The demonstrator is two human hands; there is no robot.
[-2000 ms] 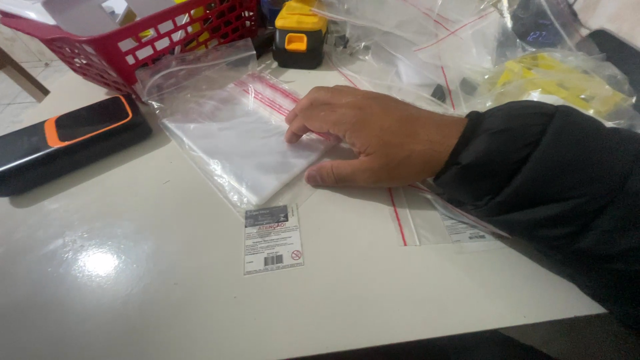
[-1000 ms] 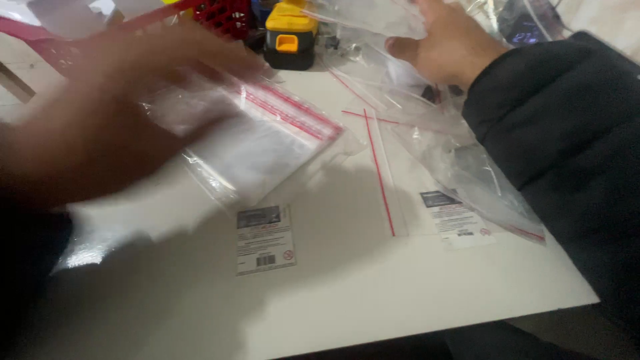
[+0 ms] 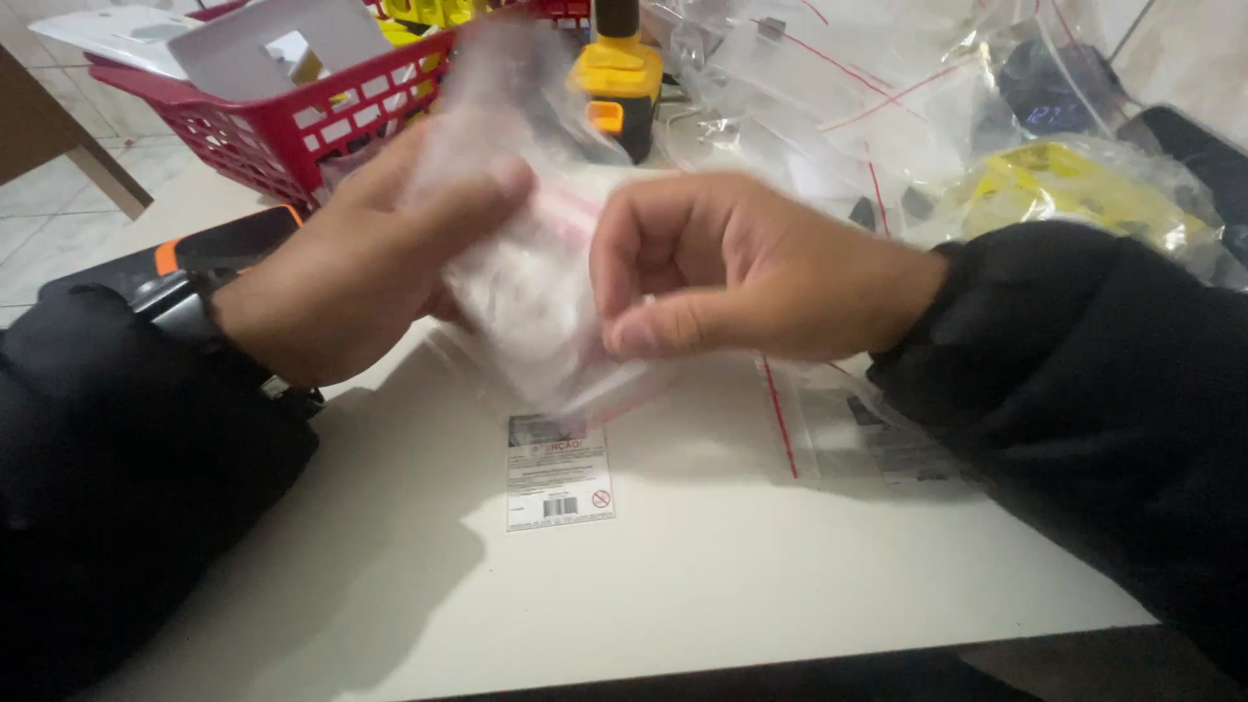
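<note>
Blurred clear plastic zip bags with pink-red seal lines (image 3: 526,292) are held up over the white table (image 3: 682,585). My left hand (image 3: 390,234), with a watch at its wrist, grips them, its thumb on top. At their right edge my right hand (image 3: 741,273) pinches the plastic between thumb and fingertips. Whether that is one bag or several cannot be told. Just below lies a printed paper label (image 3: 561,478) bearing writing and a barcode. Another clear bag with a red seal line (image 3: 777,419) lies flat on the table, partly under my right forearm, near a second label (image 3: 916,448).
A red plastic basket (image 3: 283,127) with white and yellow pieces stands back left. Beside it is a yellow and black cordless tool (image 3: 619,83). More clear bags (image 3: 829,88) and bagged yellow parts (image 3: 1082,195) lie back right. A black case with an orange band (image 3: 214,239) is behind my left wrist.
The bags that lay on the table are now lifted in my left hand. My right hand has moved from the bags at the back to the held plastic.
</note>
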